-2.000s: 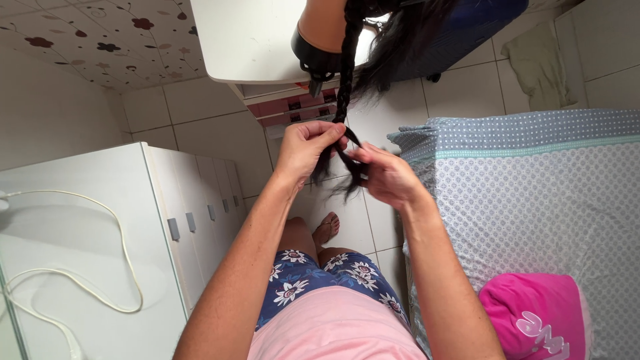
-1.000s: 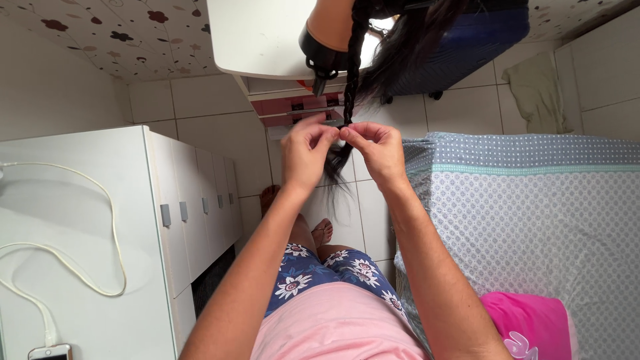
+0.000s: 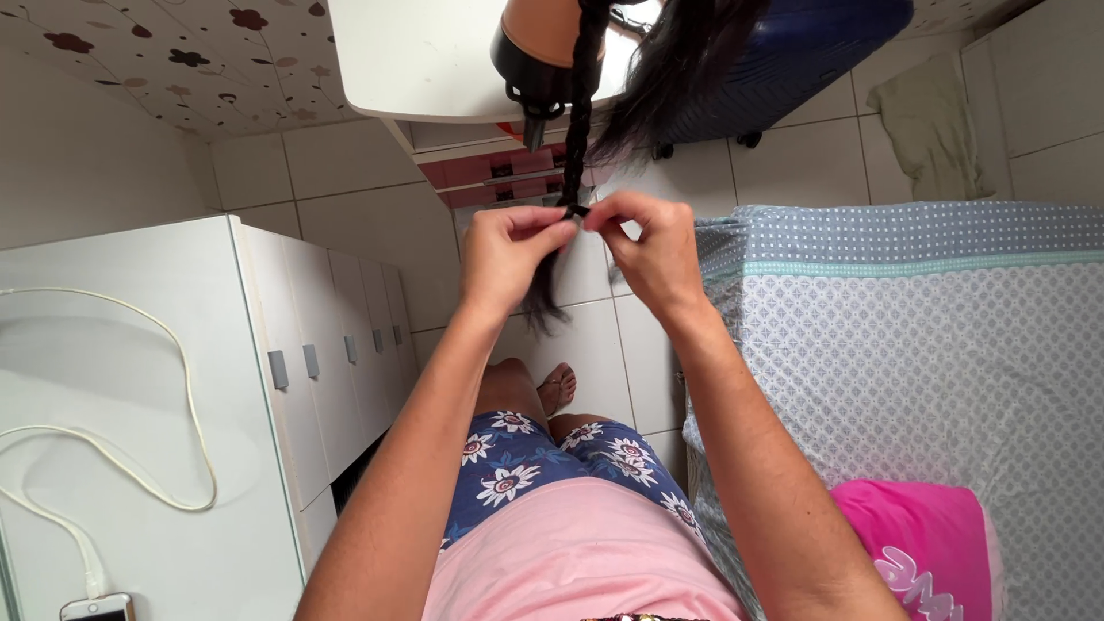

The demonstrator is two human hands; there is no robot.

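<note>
A long dark braid (image 3: 578, 129) hangs from the top of the view, with a loose tuft (image 3: 543, 289) below my fingers. My left hand (image 3: 509, 259) pinches the braid near its lower end between thumb and fingertips. Just right of it, my right hand (image 3: 651, 246) pinches a short black band or strand (image 3: 580, 210) that stretches from the braid. Whether that piece is an elastic or hair, I cannot tell. More dark hair (image 3: 664, 78) hangs unbraided to the right of the braid.
Behind the braid are a white tabletop (image 3: 414, 60) and an orange and black appliance (image 3: 539, 60). A navy suitcase (image 3: 802, 69) stands beyond. A white drawer cabinet (image 3: 129, 371) with a cable and phone (image 3: 99, 608) is at left; a bed (image 3: 914, 345) with a pink cushion (image 3: 927, 535) at right.
My right hand, open beside the braid's end two seconds ago, has closed its fingertips, and now pulls a short black piece out to the right of the braid. The phone has come into view.
</note>
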